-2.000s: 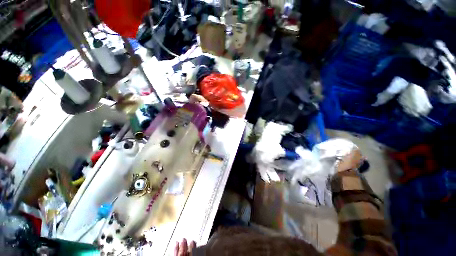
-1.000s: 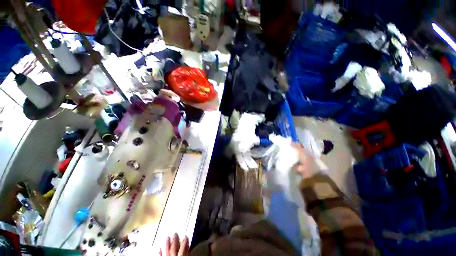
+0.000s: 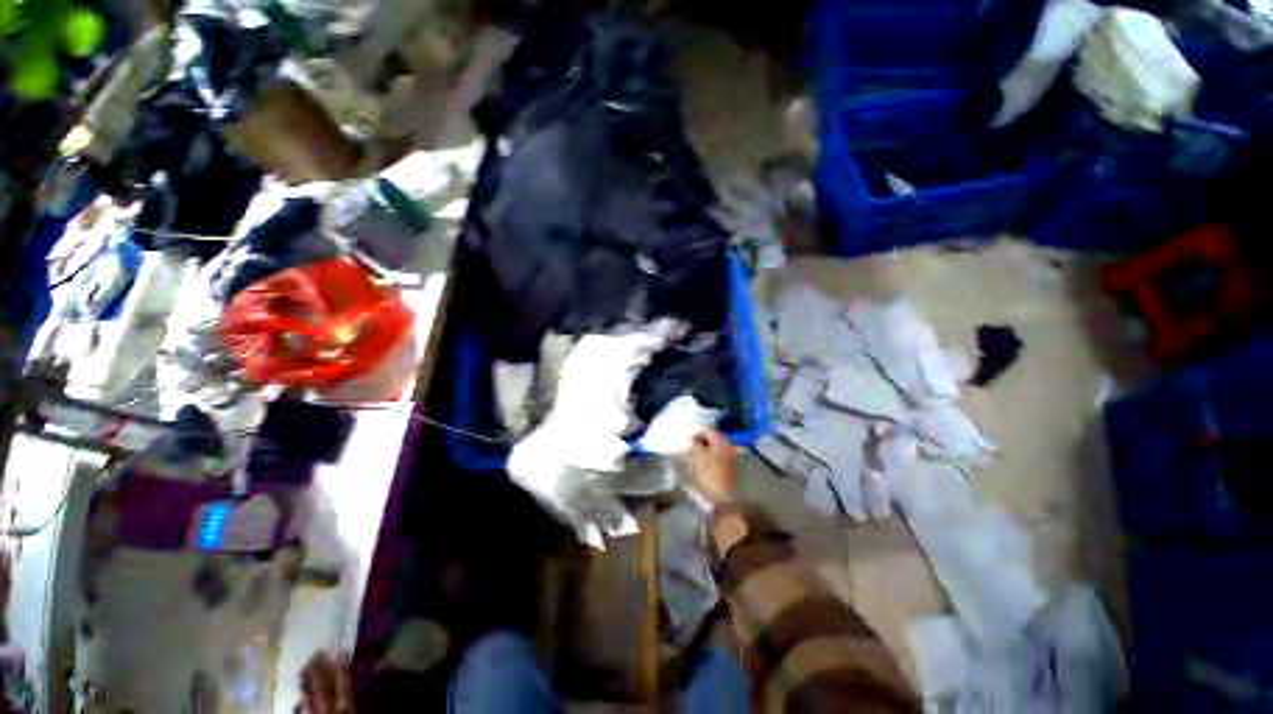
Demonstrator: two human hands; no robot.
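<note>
My right hand [image 3: 715, 467] is shut on a white fabric piece [image 3: 676, 424] at the near edge of a blue crate [image 3: 755, 366]. A crumpled white fabric bundle [image 3: 584, 426] hangs over the same near edge, beside my hand. Black cloth [image 3: 586, 209] fills and covers much of the crate's far part. My left hand [image 3: 325, 684] is at the front edge of the sewing table, blurred and cut off by the bottom of the picture, so its grip is unclear.
The sewing machine [image 3: 175, 614] is blurred at lower left, with a red plastic bag [image 3: 318, 324] beyond it. White scraps [image 3: 894, 384] lie on the floor right of the crate. More blue crates [image 3: 921, 209] and a red-orange object [image 3: 1175, 290] stand at right. My knees show below.
The view has swung right and down toward the crate. My right hand has moved from right of the white bundle to the crate's near edge. My left hand stays by the table's front edge.
</note>
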